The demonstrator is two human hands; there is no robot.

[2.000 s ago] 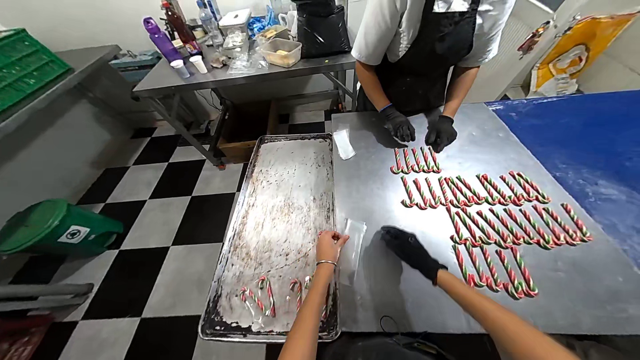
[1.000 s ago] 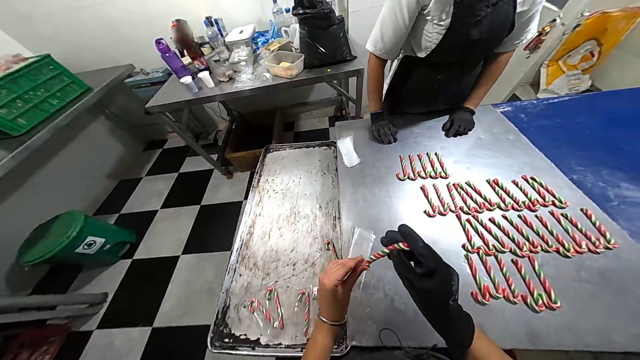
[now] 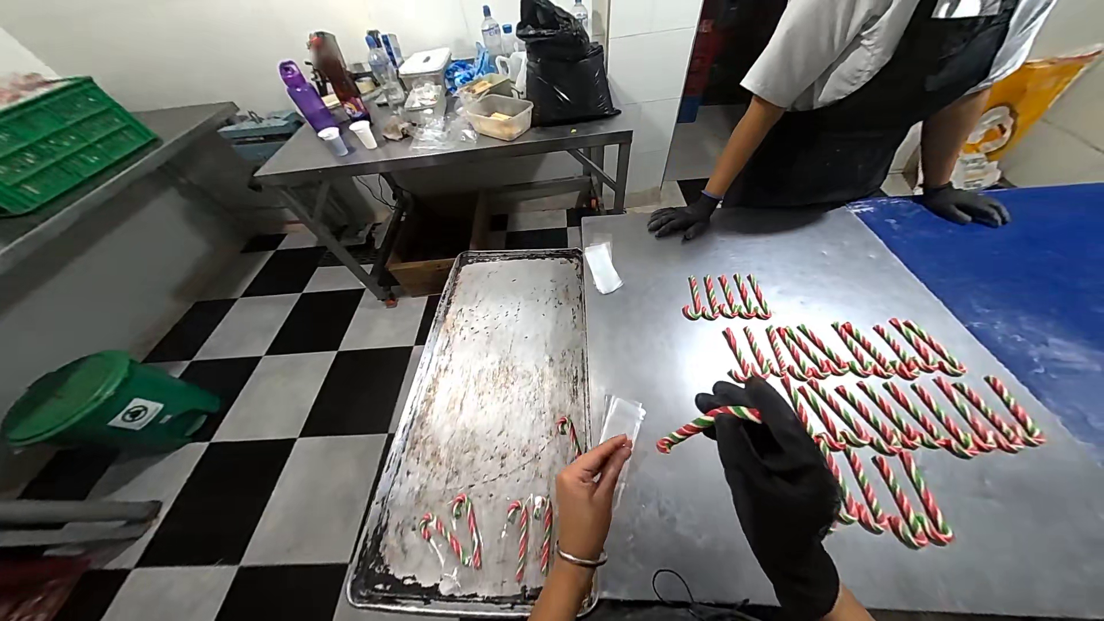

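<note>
My right hand (image 3: 772, 483), in a black glove, grips a red, green and white striped candy cane (image 3: 703, 424) above the metal table. My bare left hand (image 3: 591, 496), with a bracelet at the wrist, pinches the edge of a clear plastic bag (image 3: 623, 418) at the tray's right side. Several candy canes, some visibly in clear wrappers, lie on the worn baking tray (image 3: 509, 345), among them a wrapped one (image 3: 466, 530) near its lower end. Rows of candy canes (image 3: 897, 414) lie on the table right of my gloved hand.
More clear bags (image 3: 602, 266) lie at the table's far left corner. Across the table stands a person in a black apron (image 3: 828, 129), gloved hands on the surface. A blue sheet (image 3: 1035, 285) covers the right side. A green bin (image 3: 103, 401) stands on the checkered floor.
A second ago both hands were at one candy cane; now only my right hand holds it, and my left hand is at the bag. The other person's hands have moved apart. The view has shifted.
</note>
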